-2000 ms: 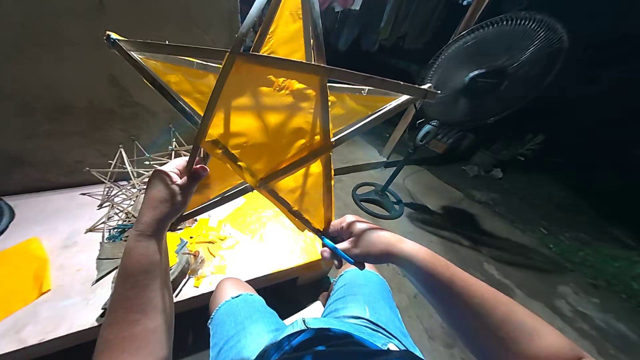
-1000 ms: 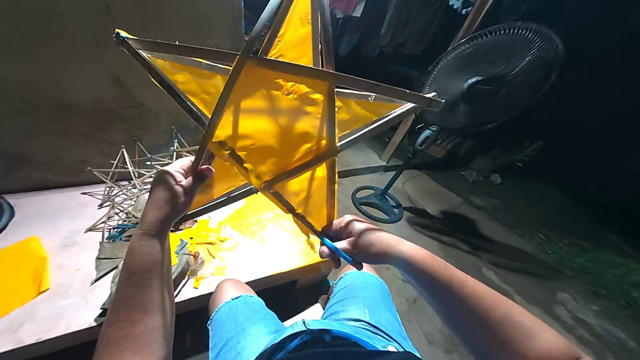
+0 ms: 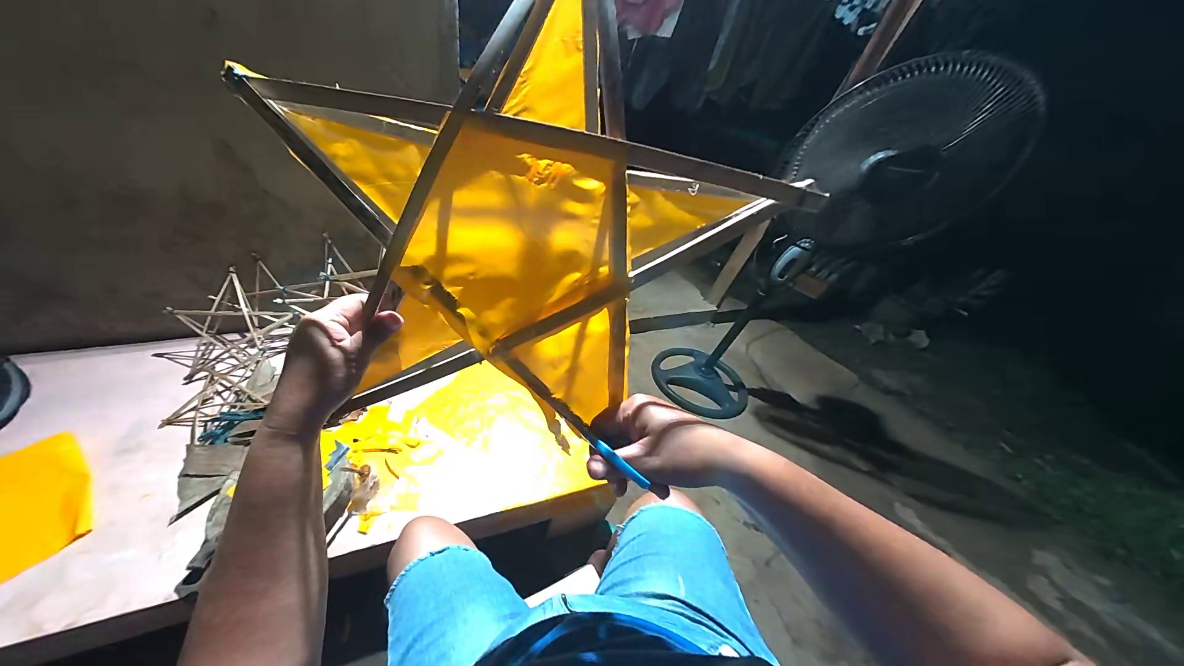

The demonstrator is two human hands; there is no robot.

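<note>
A large star-shaped frame of thin strips, covered with yellow sheet [image 3: 518, 222], stands raised in front of me, tilted a little. My left hand [image 3: 333, 356] grips a strip on the star's lower left side, thumb in front. At the star's lower right point is my right hand [image 3: 657, 444], closed around that tip together with a slim blue tool [image 3: 620, 464], whose kind I cannot tell. A rough, crumpled patch of yellow shows high on the star's middle. The far ends of my right fingers are partly hidden.
On the pale table [image 3: 120, 388] lie small stick star frames [image 3: 231, 324], yellow scraps [image 3: 388, 449], a yellow sheet [image 3: 42, 499] and grey cloth-like pieces [image 3: 208, 472]. A pedestal fan [image 3: 911, 153] stands right, its round base [image 3: 700, 384] on the floor. A wall [image 3: 185, 166] rises behind the table.
</note>
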